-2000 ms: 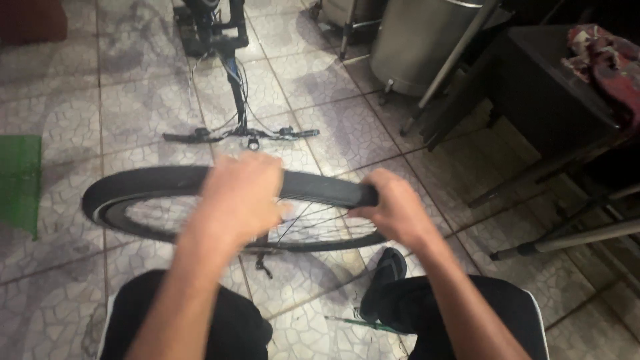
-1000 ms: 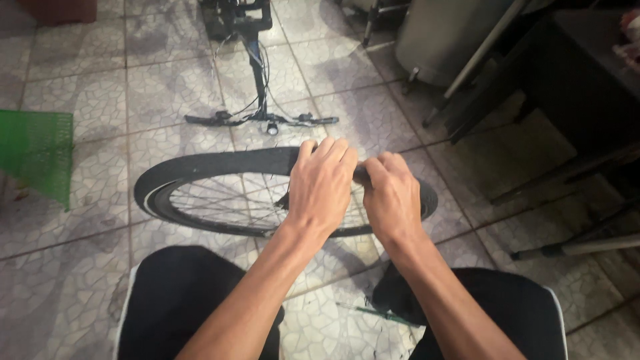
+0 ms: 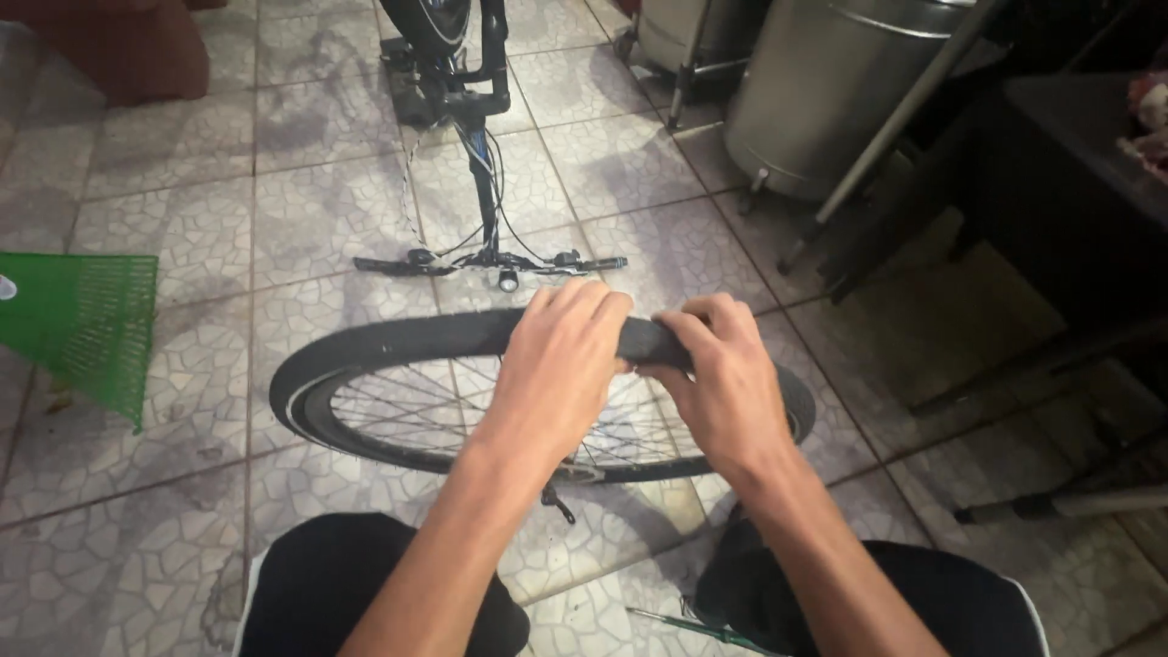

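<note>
A spoked bicycle wheel with a black tire is tilted in front of my knees. My left hand grips the tire at the middle of its far side, fingers over the top. Close beside it on the right, my right hand holds the same tire between thumb and fingers. A short piece of tire shows between the hands. The quick-release lever sticks out below the hub. My palms and the rim under them are hidden.
Beyond the wheel, a bicycle's handlebar rests low at the floor. A green plastic mesh piece lies left. A metal container and dark table stand right. A thin green-handled tool is by my right foot.
My hands were apart on the tire two seconds ago, my left hand further left; they are now close together. Both still hold the tire.
</note>
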